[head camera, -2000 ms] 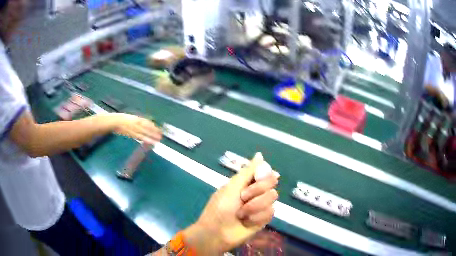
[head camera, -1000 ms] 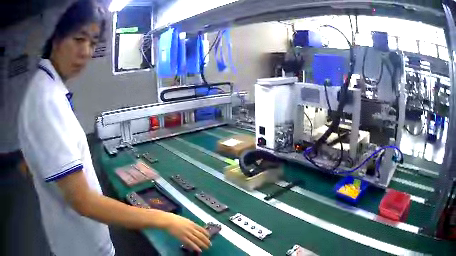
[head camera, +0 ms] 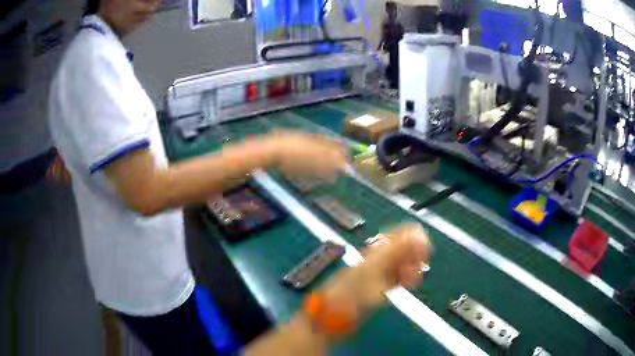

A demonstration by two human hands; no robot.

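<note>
My left hand point(head camera: 404, 261), with an orange strap point(head camera: 331, 314) at the wrist, reaches in from the bottom centre over the green belt. It is blurred and its fingers look curled. Pale ends of a fixture plate point(head camera: 377, 240) show beside it; the hand hides the plate's middle, and I cannot tell if they touch. My right hand is out of the picture. A silver four-hole plate point(head camera: 485, 320) lies to the right, another plate point(head camera: 339, 211) beyond my hand. A dark plate point(head camera: 314, 264) lies slanted on the near side.
A person in a white shirt point(head camera: 118, 167) stands at left, their blurred arm point(head camera: 244, 167) across the belt. Black parts tray point(head camera: 245, 212) at the near edge. Across the belt: tan box point(head camera: 372, 126), black hose, blue bin with yellow pieces point(head camera: 533, 208), red bin point(head camera: 588, 245), machine.
My left hand, absent one second ago, is back in view. The other person's hand has lifted away from the dark plate and moved farther over the belt. The view has shifted.
</note>
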